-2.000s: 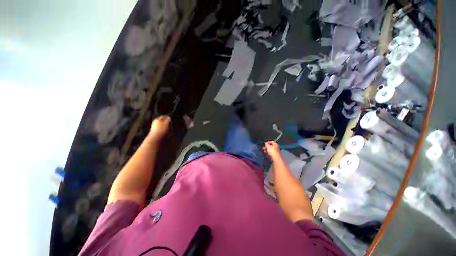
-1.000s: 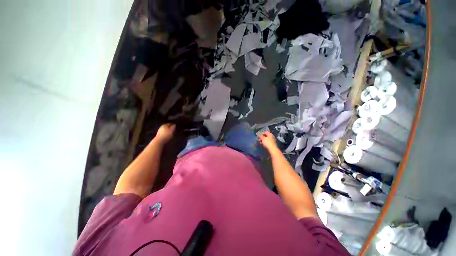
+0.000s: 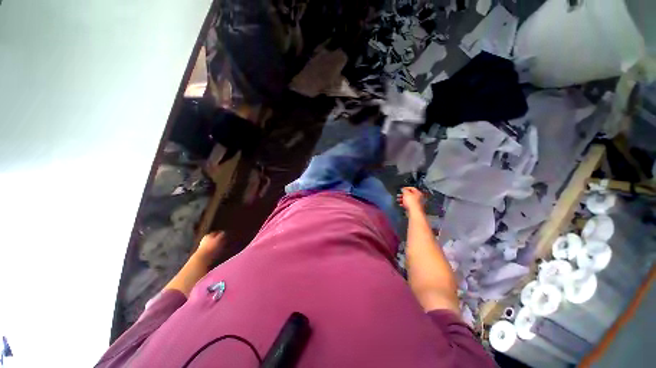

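Note:
Pale lilac and grey fabric scraps [image 3: 467,176] lie on the floor in front of me and to my right. A black cloth heap [image 3: 478,93] lies among them. My left hand [image 3: 211,244] hangs low at my left side, small and dim; I see nothing in it, but its fingers are unclear. My right hand [image 3: 411,198] hangs beside my right hip with its fingers curled and nothing visible in it. One jeans leg is stretched forward between the hands.
White-ended fabric rolls [image 3: 568,269] lie under a table at the right, behind a wooden beam [image 3: 575,190]. A large white open cylinder [image 3: 579,43] stands at the top right. A pale tabletop [image 3: 79,144] runs along my left. A brown piece [image 3: 321,72] lies ahead.
The view has moved forward along the scrap-filled aisle; the black heap is nearer and the white cylinder shows more. My left hand has swung back and lower. A leg has stepped forward.

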